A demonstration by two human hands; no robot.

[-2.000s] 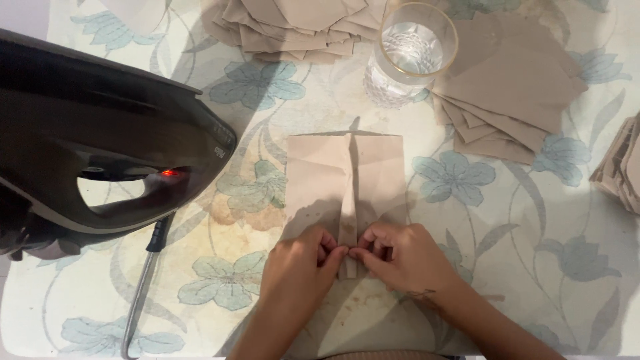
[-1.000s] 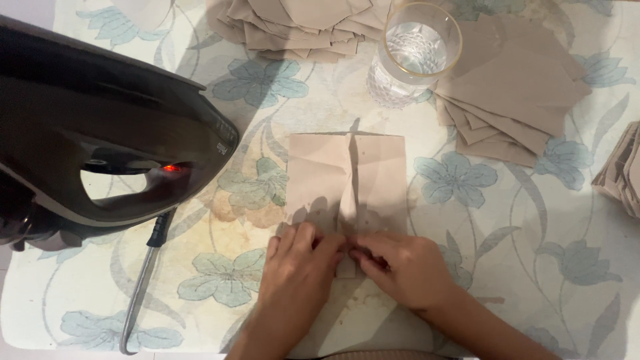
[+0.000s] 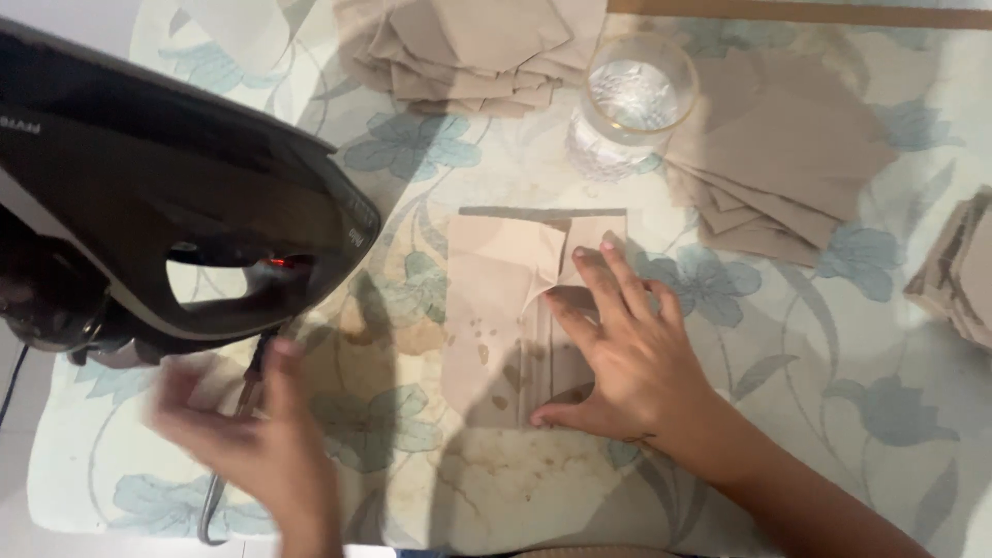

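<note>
A beige fabric piece (image 3: pixel 484 310) lies in front of me, with a folded seam down its middle and dark wet spots on its lower left. My right hand (image 3: pixel 620 341) rests on its right part, fingers spread, fingertips and thumb along the seam. The seam's upper end stands loose and partly raised. My left hand (image 3: pixel 240 434), blurred, is in the air at the lower left with fingers apart, holding nothing visible. Just above it is a black Philips clothes iron (image 3: pixel 194 170) with a red light lit and its grey cord (image 3: pixel 213 500) hanging down behind my left hand.
A glass of water (image 3: pixel 632 101) stands beyond the fabric. Stacks of beige fabric pieces lie at the top (image 3: pixel 473 46), at the upper right (image 3: pixel 783 155) and at the right edge (image 3: pixel 957 271). A floral cloth (image 3: pixel 697 480) covers the table. A brown strip (image 3: pixel 798 12) runs along the far edge.
My left hand has let go of the seam and moved left toward the iron. My right hand has gone from pinching the seam to lying spread on the fabric.
</note>
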